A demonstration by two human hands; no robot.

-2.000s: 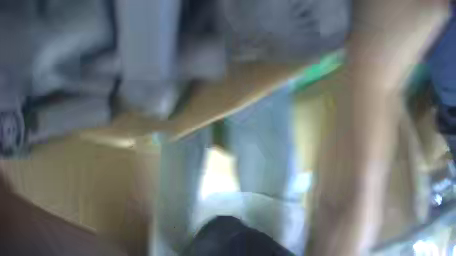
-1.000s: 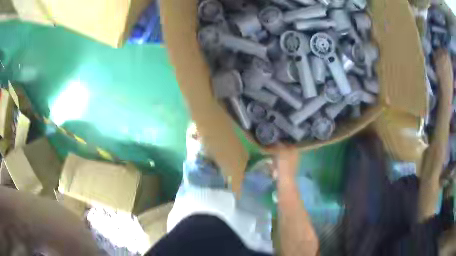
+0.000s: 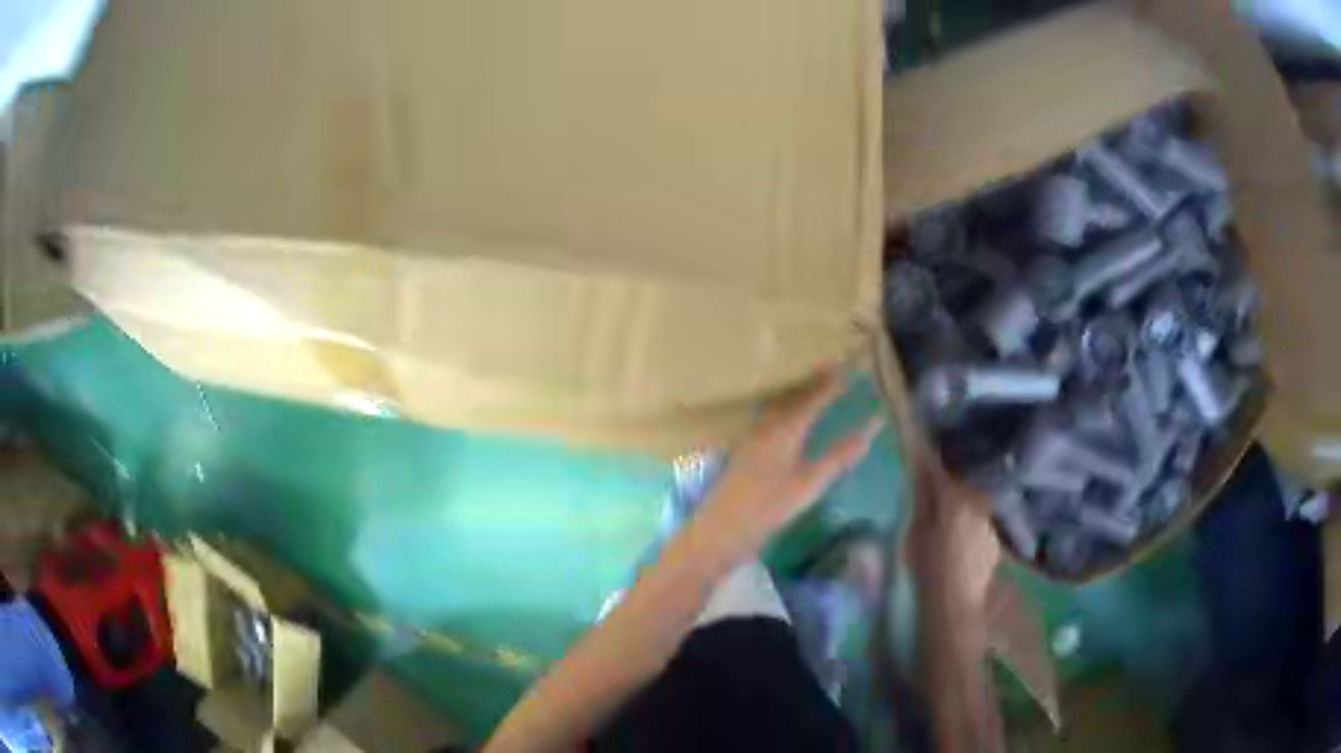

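Note:
A large brown carton (image 3: 485, 133) fills the upper left, its lower flap (image 3: 515, 331) towards me. My left hand (image 3: 787, 459) is at the flap's lower right corner, fingers spread; whether it touches the cardboard is unclear. To the right, an open bulk carton (image 3: 1265, 133) holds a heap of grey fan bodies (image 3: 1118, 316). A blurred brown upright shape (image 3: 949, 618), likely my right forearm, runs up to that carton's lower left edge. My right hand's fingers cannot be made out.
Green floor (image 3: 515, 515) with a yellow-black line shows below the large carton. At the lower left are a red plastic stool (image 3: 106, 603) and a small open carton (image 3: 294, 677). A dark-clothed part of a person (image 3: 1265, 603) shows at the lower right.
The view has swung left, so the carton of fan bodies now lies further right. The large brown carton has come into close view, and my left hand has moved up to its corner.

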